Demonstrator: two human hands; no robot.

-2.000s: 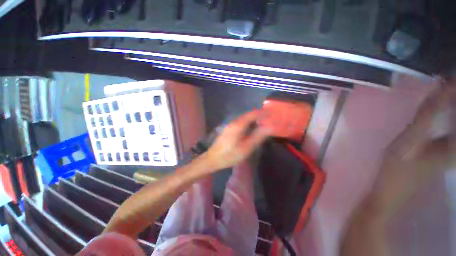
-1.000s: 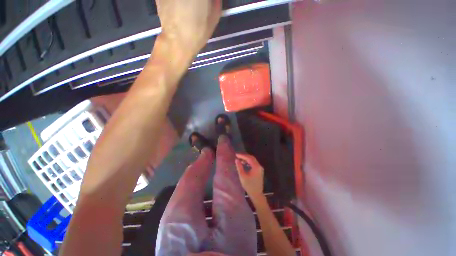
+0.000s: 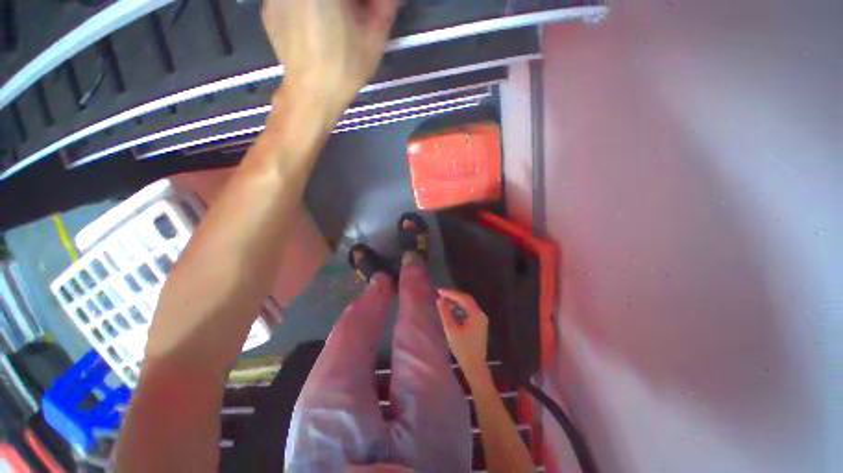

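My left hand reaches up to the upper rack shelf, over its silver front edge. Its fingertips are cut off by the top edge of the picture, so what they hold or touch is hidden. My right hand is low beside my right leg, with its fingers curled around a small dark smartwatch body. A white compartment tray sits tilted in view at the left, partly hidden behind my left forearm. Some of its pockets look dark, but their contents are too blurred to tell.
A tan carton is by the tray. An orange-red box stands near the pale wall. A black panel with an orange-red edge leans there. A blue stool is at lower left. A black cable hangs at lower right.
The view has turned. My left hand has gone from above the aisle up to the shelf. My right arm, earlier a large blur at the right, is now low by my leg.
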